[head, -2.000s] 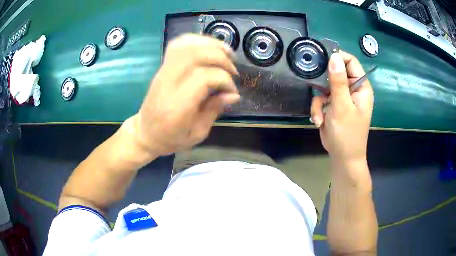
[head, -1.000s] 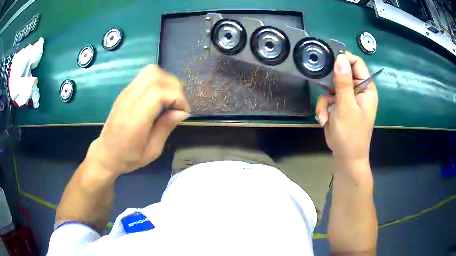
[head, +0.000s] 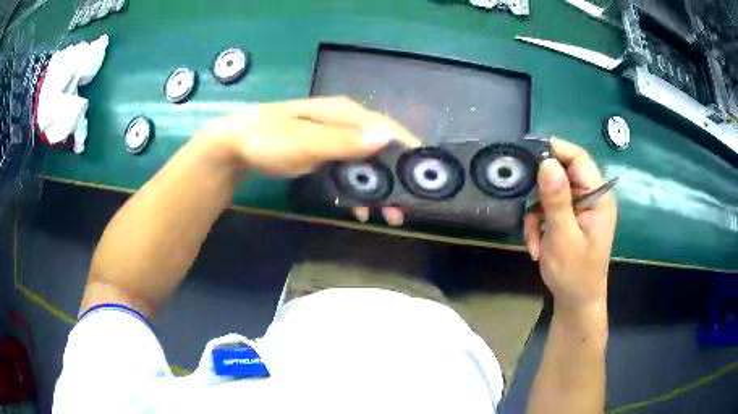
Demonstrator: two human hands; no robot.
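The three-position holder [head: 473, 212] is held level over the near part of the black scrap tray [head: 421, 69]. Three round black units with silver centres [head: 430, 173] show on its upper face. My left hand [head: 311, 137] grips the holder's left end, palm over the back edge, with two fingertips showing below the near edge. My right hand [head: 573, 206] pinches the right end between thumb and fingers and also holds the thin tweezers [head: 597, 194], which point to the upper right. The left end of the holder is partly hidden and blurred.
Several loose round units [head: 180, 84] lie on the green bench to the left, and one [head: 617, 132] to the right. A crumpled white cloth [head: 69, 93] is far left. Long pointed silver arms [head: 566, 52] and a machine [head: 684, 101] stand at the right rear.
My left hand, empty-looking and off the holder a second ago, now grips its left end. The holder has come nearer to my body and lies more level. The bench view has shifted.
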